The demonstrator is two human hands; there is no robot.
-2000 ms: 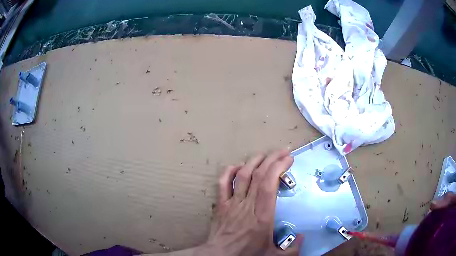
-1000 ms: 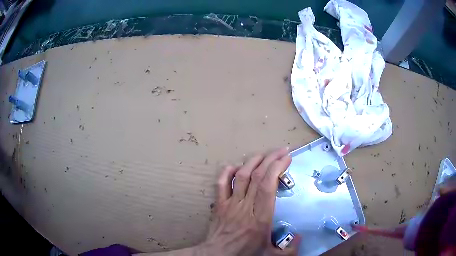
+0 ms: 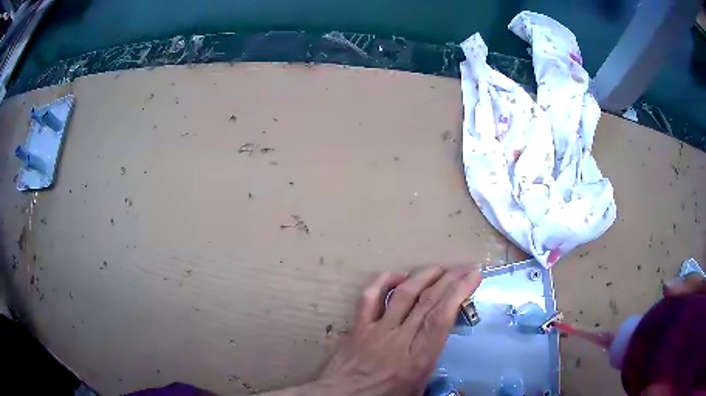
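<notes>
A pale square plate (image 3: pixel 503 348) with upright posts lies at the bottom right of centre, its lower part cut off by the picture's edge. My left hand (image 3: pixel 414 329) lies over its left side, fingers on the rim, a ring on one finger. My right hand (image 3: pixel 685 286) is at the right edge, partly cut off, holding a magenta squeeze bottle (image 3: pixel 666 348). The bottle's thin red nozzle points left, its tip at the top of the plate's upper right post (image 3: pixel 551 323). The two lower posts are only partly in view.
A crumpled white rag (image 3: pixel 534 155) with pink spots lies beyond the plate, touching or close to its corner. Another plate (image 3: pixel 46 147) with posts is at the far left. Part of a further plate (image 3: pixel 692 268) shows at the right edge. A green belt (image 3: pixel 310 15) and grey upright (image 3: pixel 639 54) are behind.
The nozzle tip has moved from the lower right post to the upper right one. The plate and my left hand have shifted down and slightly right, and the plate has turned a little.
</notes>
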